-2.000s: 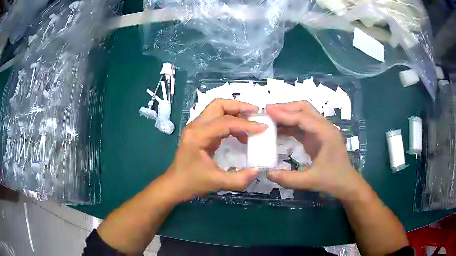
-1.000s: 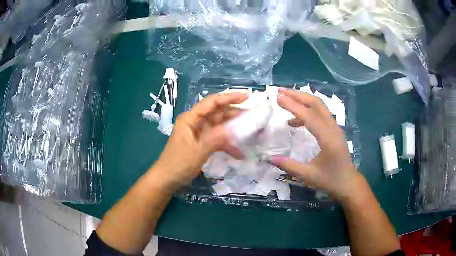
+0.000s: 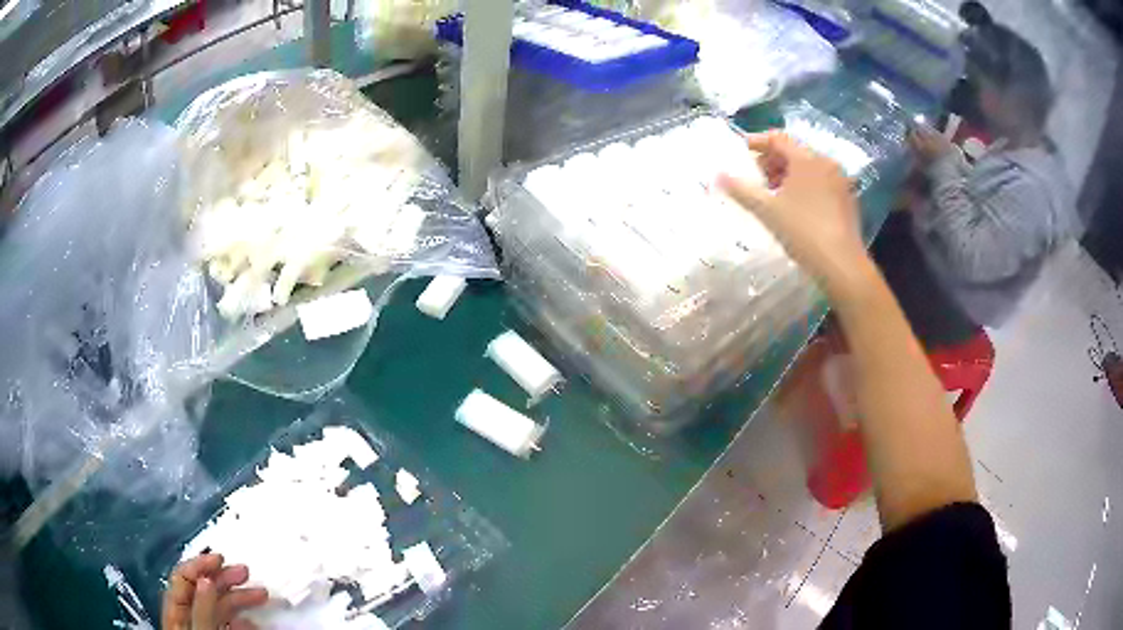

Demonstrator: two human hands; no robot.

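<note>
My right hand is at the far right end of a stacked clear tray filled with rows of white oblong units. Its fingertips are at the top layer; whether they touch or hold a unit cannot be told. My left hand is at the bottom left, cut off by the picture's edge, with fingers loosely curled and nothing visible in them. It is over the edge of the middle tray, which holds a heap of small white pieces.
Two white units lie between the trays. White blocks lie by a clear bag of cream pieces. A grey post and blue-rimmed box stand behind. A person sits at right, near a red stool.
The view has swung right onto the stacked tray. My hands have parted; my right hand has reached out to that tray. The white piece is no longer seen in my left hand.
</note>
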